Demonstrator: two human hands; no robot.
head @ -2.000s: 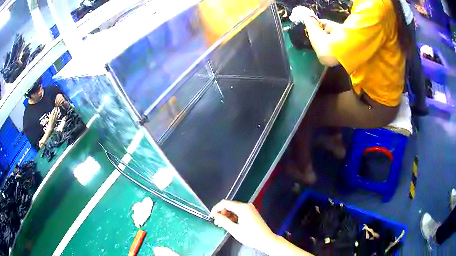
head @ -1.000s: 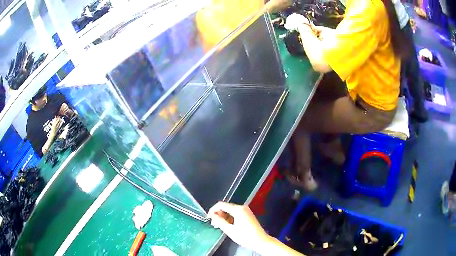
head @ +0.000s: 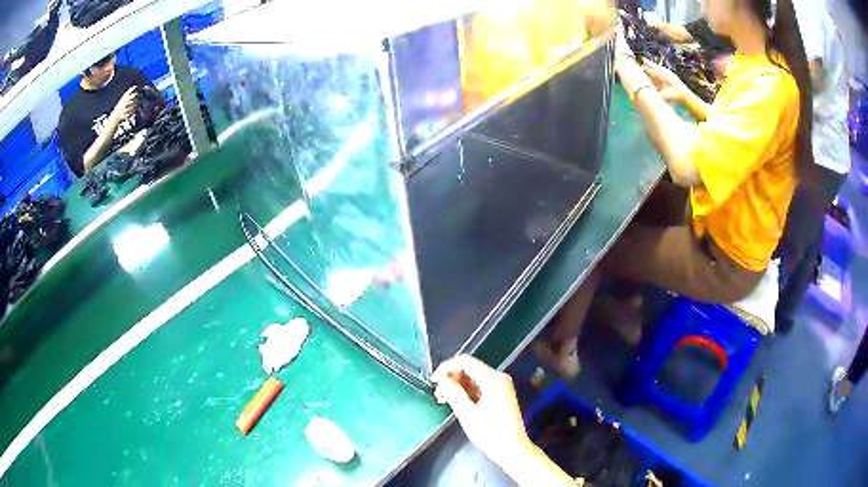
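A large clear box-like screen (head: 504, 238) with grey edges stands on the glossy green bench (head: 181, 371). My right hand (head: 473, 388) reaches in from the bottom edge. Its curled fingers and thumb hold the screen's lower near corner; the exact finger contact is small and blurred. Thin black cables (head: 319, 309) curve along the screen's base to that corner. A crumpled white tissue (head: 284, 343), a red-orange bar-like tool (head: 259, 405) and a small white oval object (head: 330, 439) lie left of my hand. My left hand is out of the picture.
A person in yellow (head: 747, 162) sits at the right beyond the screen, near a blue stool (head: 690, 366). A blue crate (head: 657, 461) with black pieces is below right. Another person in black (head: 105, 114) works behind black piles (head: 143, 157) at upper left.
The view has turned, so the screen appears farther right and more upright and the white oval object shows fully. My right hand stays at the screen's corner.
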